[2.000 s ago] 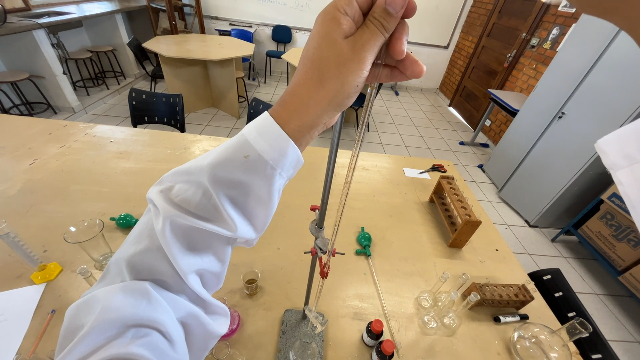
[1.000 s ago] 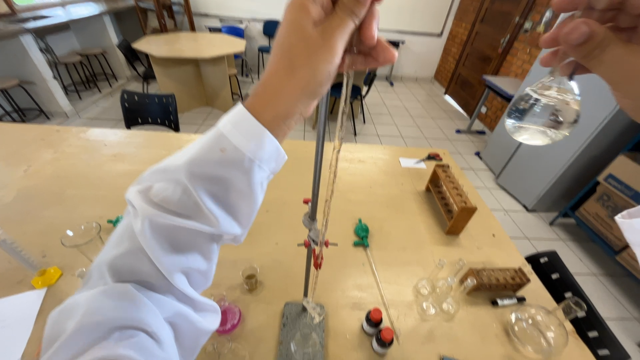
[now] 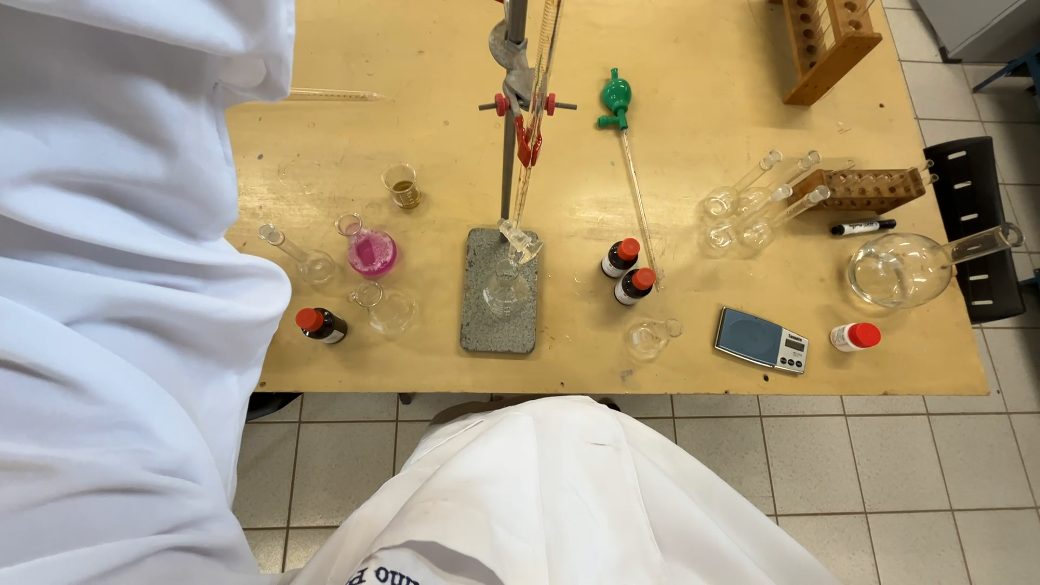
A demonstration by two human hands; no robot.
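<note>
Neither of my hands shows now; only my white left sleeve (image 3: 138, 244) fills the left side. A glass burette (image 3: 540, 77) hangs in a red-tipped clamp (image 3: 529, 140) on a metal stand rod (image 3: 508, 154). Its stopcock (image 3: 520, 242) sits just above the mouth of a conical flask (image 3: 505, 294), which stands on the stone base (image 3: 479, 325). To the left are a flask of pink liquid (image 3: 372, 252), a small beaker of brownish liquid (image 3: 403, 188), an empty-looking flask (image 3: 390, 313) and a volumetric flask (image 3: 313, 266).
A green pipette bulb (image 3: 617, 96) with a pipette (image 3: 638, 187), red-capped dark bottles (image 3: 634, 286), a small flask (image 3: 650, 337) and a pocket scale (image 3: 751, 337) lie to the right. Beyond are volumetric flasks (image 3: 756, 231), a large round flask (image 3: 898, 270) and wooden racks (image 3: 861, 191).
The view has tipped down sharply. Both hands have left it, my left from the burette's top and my right with the round flask of clear liquid it held a second ago.
</note>
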